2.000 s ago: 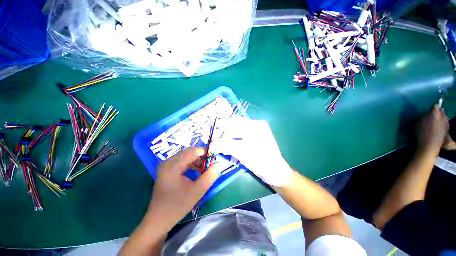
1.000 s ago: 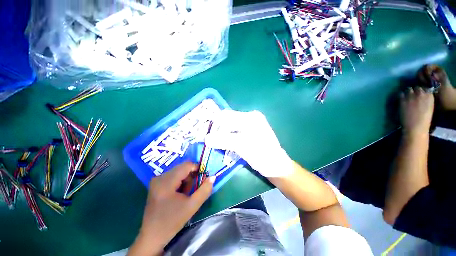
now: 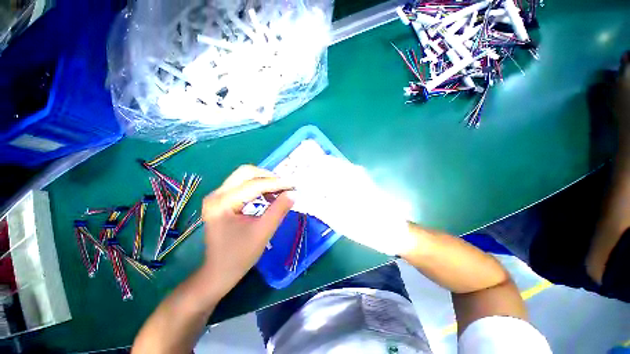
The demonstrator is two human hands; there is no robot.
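The blue tray (image 3: 276, 278) lies in front of me, with small white pieces partly hidden under my hands. My right hand (image 3: 349, 200), in a white glove blown out by glare, is closed over the tray. A wire harness (image 3: 298, 242) hangs from under its fingers, dark and red wires pointing down over the tray; its upper part is hidden. My left hand (image 3: 242, 218), bare, has thumb and index finger close together against the glove's fingertips; whether they pinch anything is hidden.
Unsleeved harnesses (image 3: 166, 207) lie left. An open clear bag of white sleeves (image 3: 228, 76) stands behind the tray. Sleeved harnesses (image 3: 470, 48) are heaped at far right. A blue bin (image 3: 76, 90) and a cream divided box (image 3: 45, 263) are left. Another person's arm (image 3: 615, 200) is right.
The view has swung left, showing more of the bin and the divided box. The harness was upright between my hands, held low by my left fingers; now its wires hang down below my right hand.
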